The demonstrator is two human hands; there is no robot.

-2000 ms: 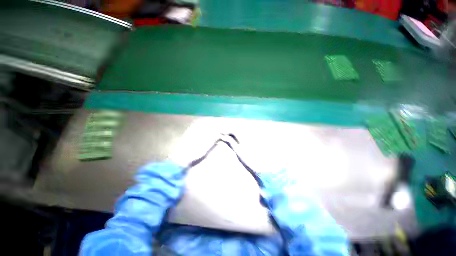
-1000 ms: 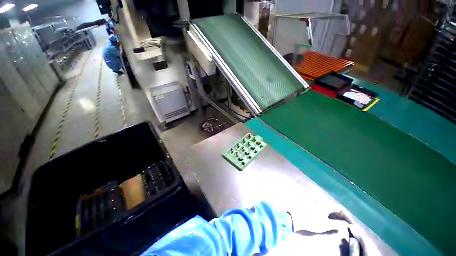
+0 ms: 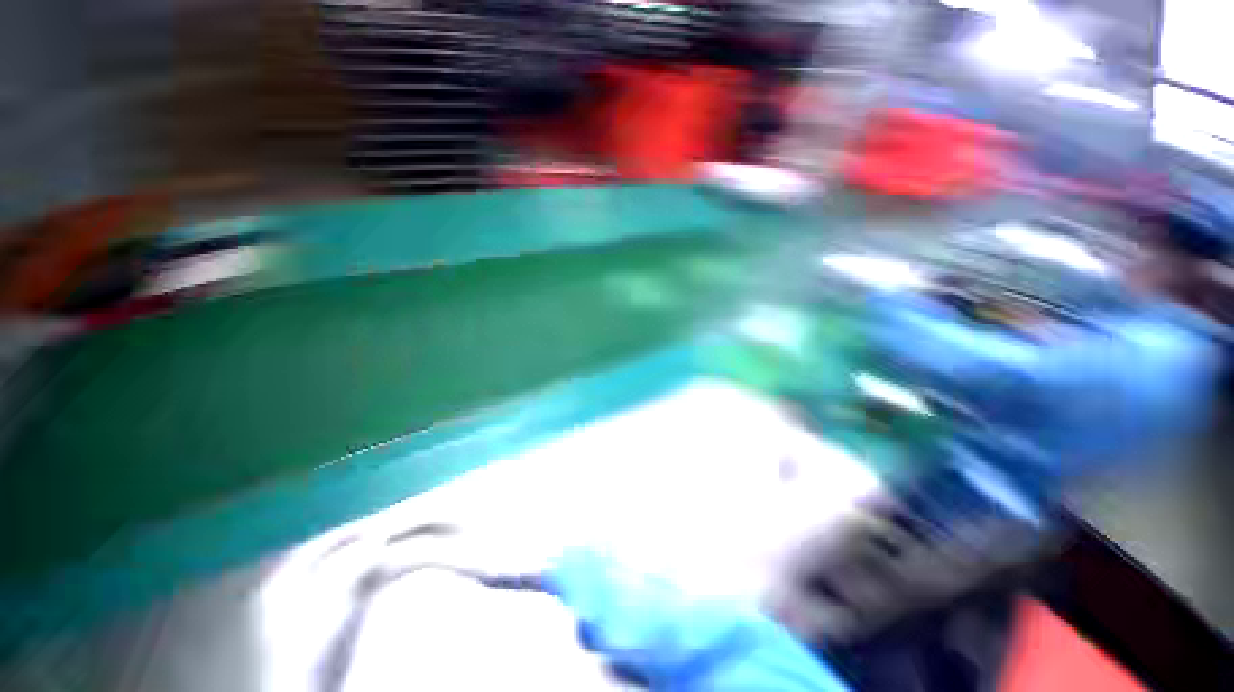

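The view is strongly blurred. My right sleeve is light blue and enters at the bottom centre. My right hand (image 3: pixel 467 625), in white, reaches left from its cuff over the bright metal sheet (image 3: pixel 677 473) and nearly merges with the glare. Thin dark curved lines (image 3: pixel 372 581) run left and down from the cuff; whether they are a band or glove edges cannot be told. My left hand cannot be made out apart from this pale area. Nothing held can be made out.
A green conveyor belt (image 3: pixel 311 365) runs beyond the sheet, with faint pale green panels (image 3: pixel 663 281) at its far part. At right a person's blue sleeve (image 3: pixel 1083 385) reaches over the bench. A dark tray with a white patch (image 3: pixel 203 266) stands at far left. Red shapes lie behind.
The view has swung right from the black tote, aisle and inclined conveyor to the bench and the other person. The green panel on the sheet's left has left the view.
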